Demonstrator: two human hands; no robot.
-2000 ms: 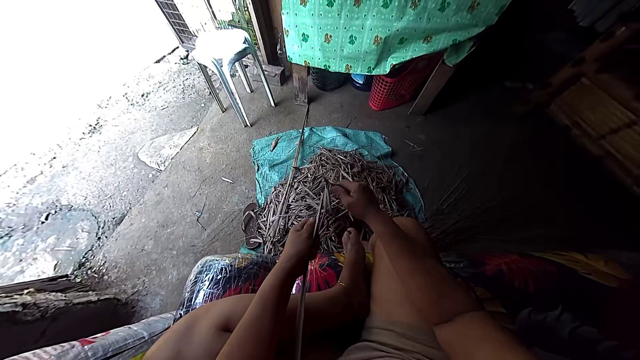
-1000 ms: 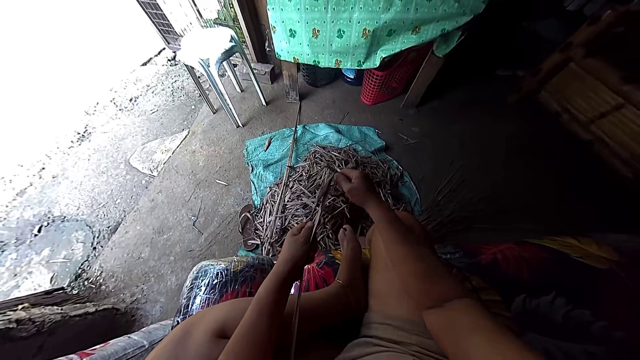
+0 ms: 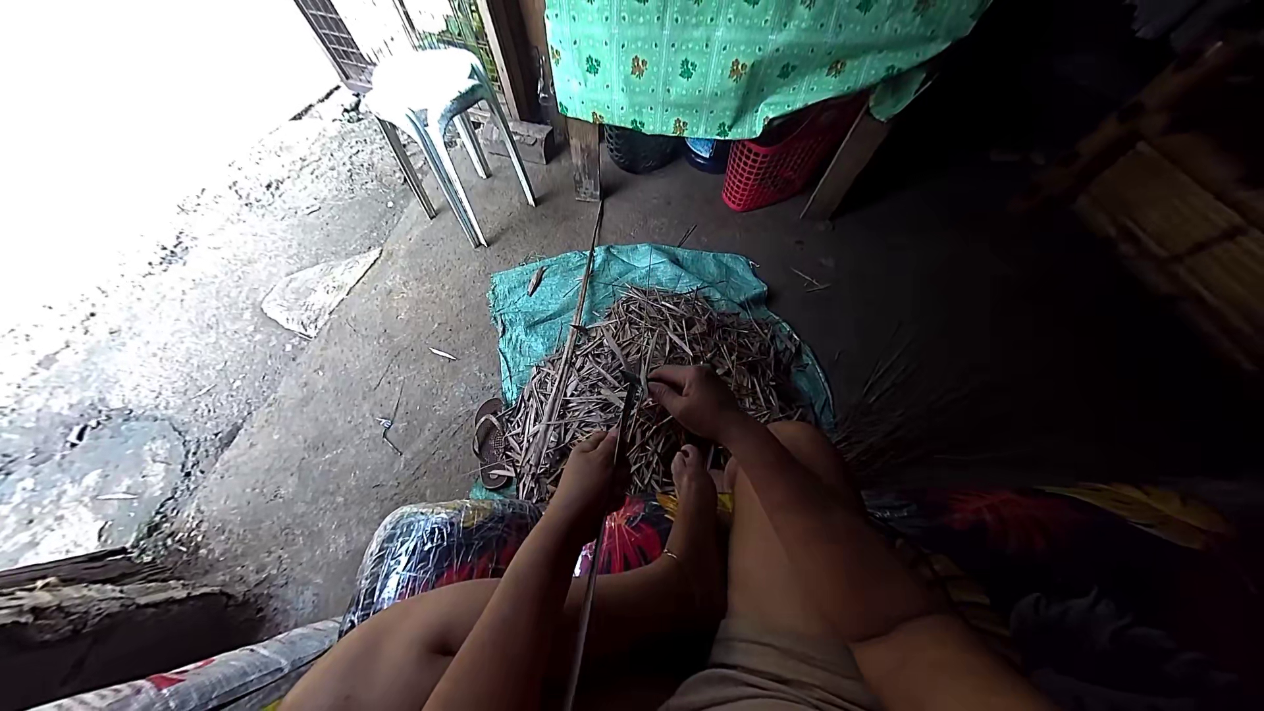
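My left hand (image 3: 595,469) is closed around a long thin dark strip (image 3: 587,622), which runs from the bottom edge between my legs up past my fist. Beyond it, my right hand (image 3: 694,397) has thumb and fingers pinched near the strip's upper end; whether they grip it is too small to tell. Below both hands lies a heap of dry plant-like scraps (image 3: 671,331) on a teal woven plastic sack (image 3: 538,331). Another long narrow strip (image 3: 576,346) slants over the heap's left side toward a wooden table leg.
A white plastic stool (image 3: 427,84) stands at the upper left. Ahead is a table with a green patterned cloth (image 3: 691,69), with a red plastic basket (image 3: 775,173) beneath. A sandal (image 3: 488,439) rests left of the heap. Thin sticks lie on the floor at right.
My right hand was higher against the heap a second ago, farther from my left hand; the upper part of the held strip now looks darker. My left hand stays closed in about the same place.
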